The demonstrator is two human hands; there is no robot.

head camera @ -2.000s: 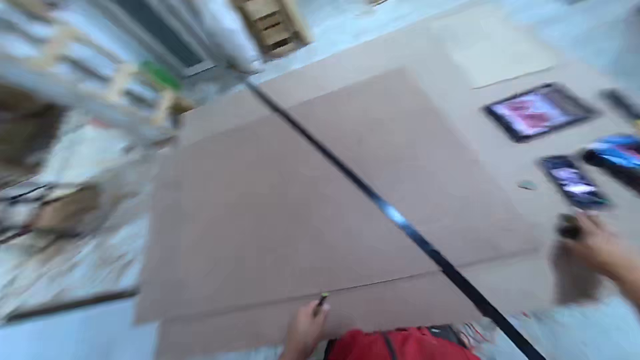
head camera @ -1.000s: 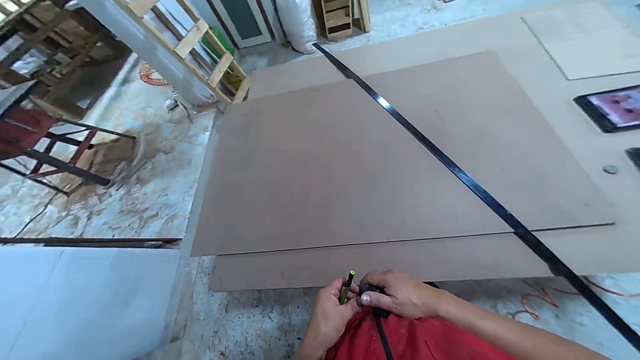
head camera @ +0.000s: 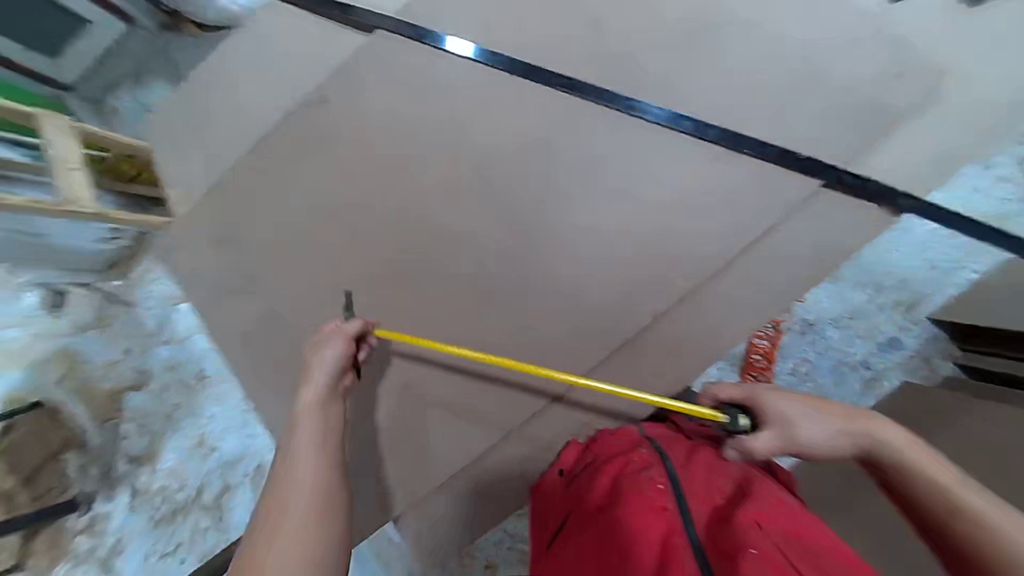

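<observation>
Over a large brown sheet of board, my left hand holds the free end of a yellow tape measure blade together with a slim dark tool, perhaps a pen or marker. The tape measure's dark case is in my right hand, beside my red clothing. The blade stretches between both hands and casts a shadow on the board. A long, glossy black strip lies diagonally across the far part of the boards.
Wooden frames stand at the left. An orange coiled cord or hose lies on the stained floor beyond my right hand. More brown boards are at the lower right.
My hands, together near my clothing one second ago, are now apart with the yellow blade drawn out between them. The view has turned and come closer to the board.
</observation>
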